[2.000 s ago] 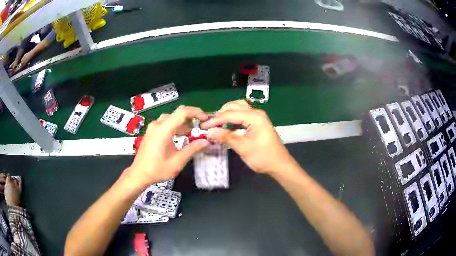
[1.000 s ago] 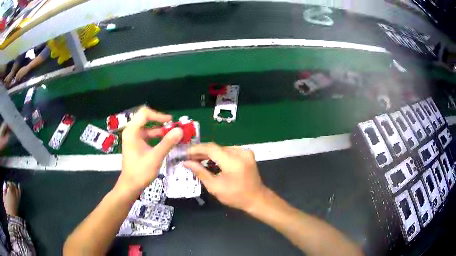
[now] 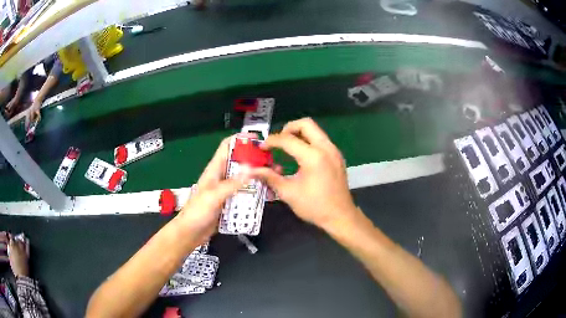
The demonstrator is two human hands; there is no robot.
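A pale housing (image 3: 242, 211) with holes is held upright above the near bench, over the belt edge rail. A bright red end piece (image 3: 250, 153) lies on its upper end. My left hand (image 3: 214, 186) grips the housing from its left side, thumb across the front below the red piece. My right hand (image 3: 310, 171) has its fingertips on the right side of the red piece. The fingertips partly hide the red piece and the housing's middle. A small white strip (image 3: 247, 243) lies on the bench just below the housing.
Piled panels (image 3: 197, 271) and a loose red piece (image 3: 172, 312) lie on the near bench. Another red piece (image 3: 167, 202) sits on the rail (image 3: 385, 171). Part-built units (image 3: 139, 146) lie on the green belt (image 3: 323, 68). A black tray (image 3: 475, 214) of panels stands right. Other people's hands (image 3: 18, 251) show left.
The housing is now more upright and both hands are close together on it; my right hand has moved up to the red piece. Units on the belt have shifted left in the view.
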